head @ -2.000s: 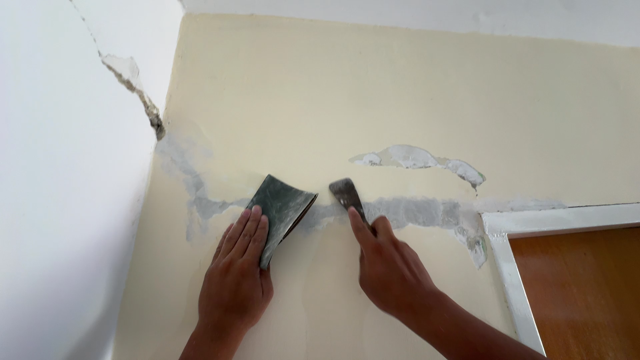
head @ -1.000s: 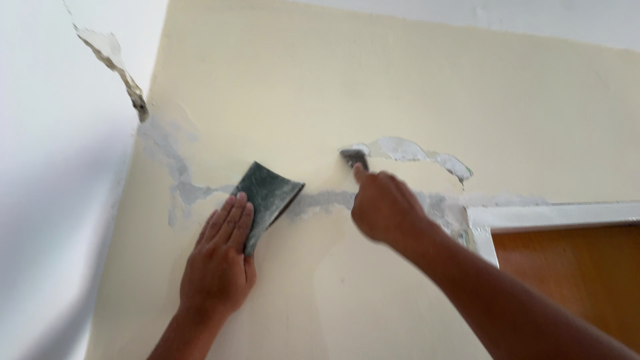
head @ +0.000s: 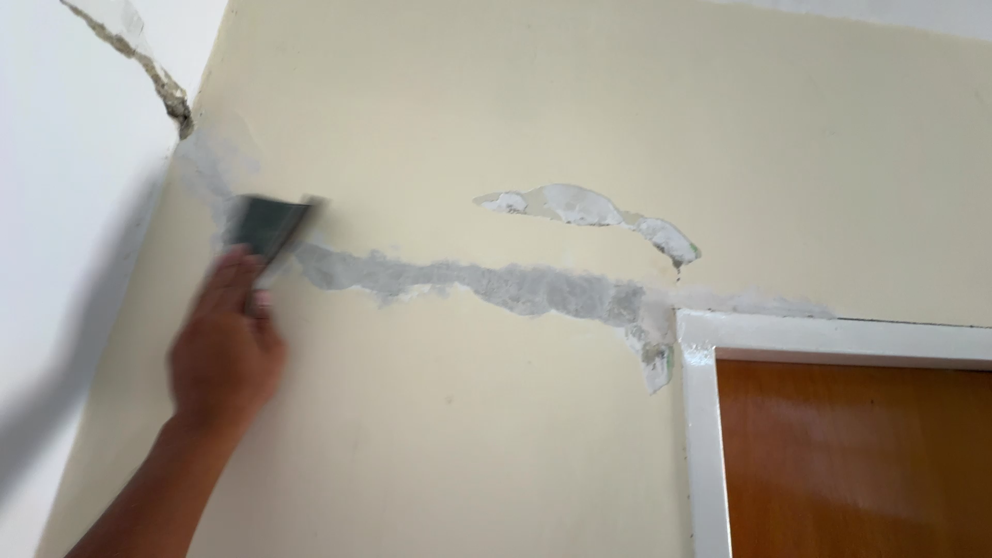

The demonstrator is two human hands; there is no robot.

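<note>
A folded sheet of dark green sandpaper point(head: 267, 225), blurred by motion, is gripped in my left hand point(head: 227, 341) against the cream wall point(head: 434, 434), near its left corner. Beside the sheet, a grey filler strip point(head: 542, 288) runs right toward the door frame. Above the strip lies a chipped patch point(head: 577, 204) of bare white plaster. My right hand and the scraper it held are out of the frame.
A deep crack point(head: 147, 70) crosses the white wall point(head: 62, 194) at the left and ends at the corner. At the lower right, a white door frame point(head: 701, 434) surrounds a brown wooden panel point(head: 860, 465). Broken plaster point(head: 653, 360) borders the frame.
My right hand and the scraper, at the chipped patch one second ago, have left the view. My left hand has moved with the sandpaper leftward along the wall, closer to the corner.
</note>
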